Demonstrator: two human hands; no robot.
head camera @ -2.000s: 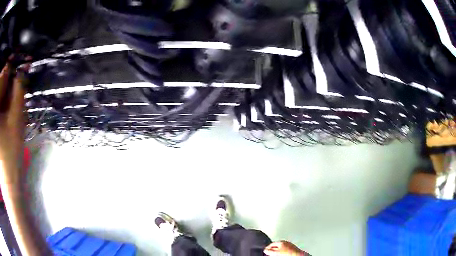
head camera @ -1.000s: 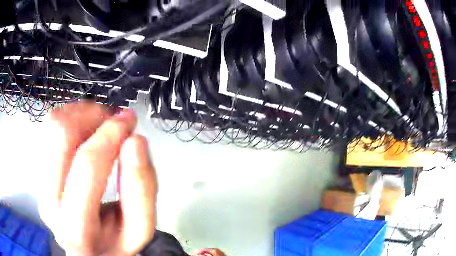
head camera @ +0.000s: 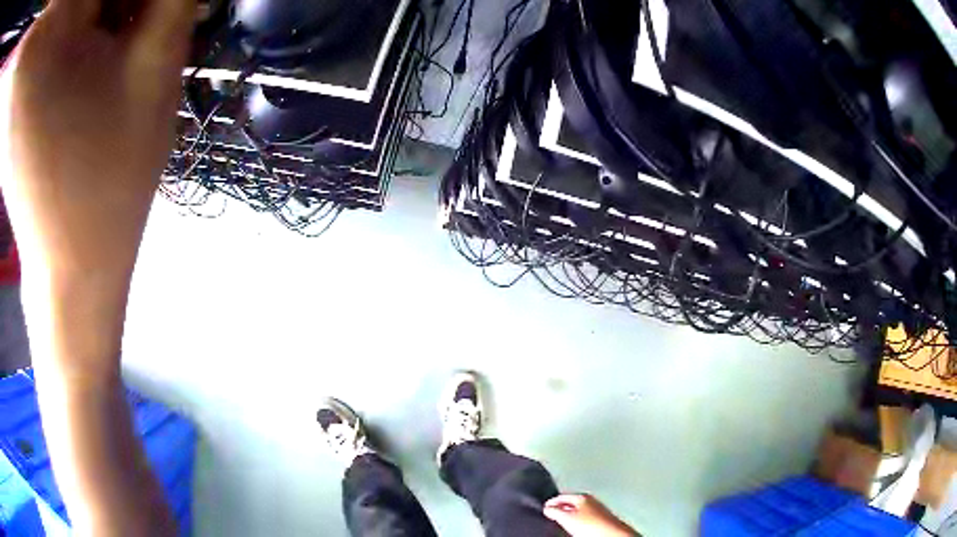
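Observation:
My left hand (head camera: 110,52) is raised large at the upper left, in front of the left rack. Its fingers are cut off by the top edge and dark, so what they touch is hidden. My right hand (head camera: 590,514) is small at the bottom edge, beside my thigh; its fingers are partly cut off. Glossy black rounded units (head camera: 289,113) lie on the left rack's white-edged shelves. More black curved units (head camera: 600,100) lie in rows on the right rack. Thin black charging cables (head camera: 682,304) hang in loops off the shelf fronts.
A narrow gap (head camera: 446,84) with hanging cords separates the racks. Blue crates stand at the lower left (head camera: 157,446) and lower right (head camera: 792,509). Cardboard (head camera: 848,462) and a yellow-orange bench (head camera: 918,362) are at the right. My shoes (head camera: 460,414) stand on the pale floor.
My left hand has gone from the lower left middle up to the top left. The view has shifted, with the rack gap and my legs now showing. My right hand stays low.

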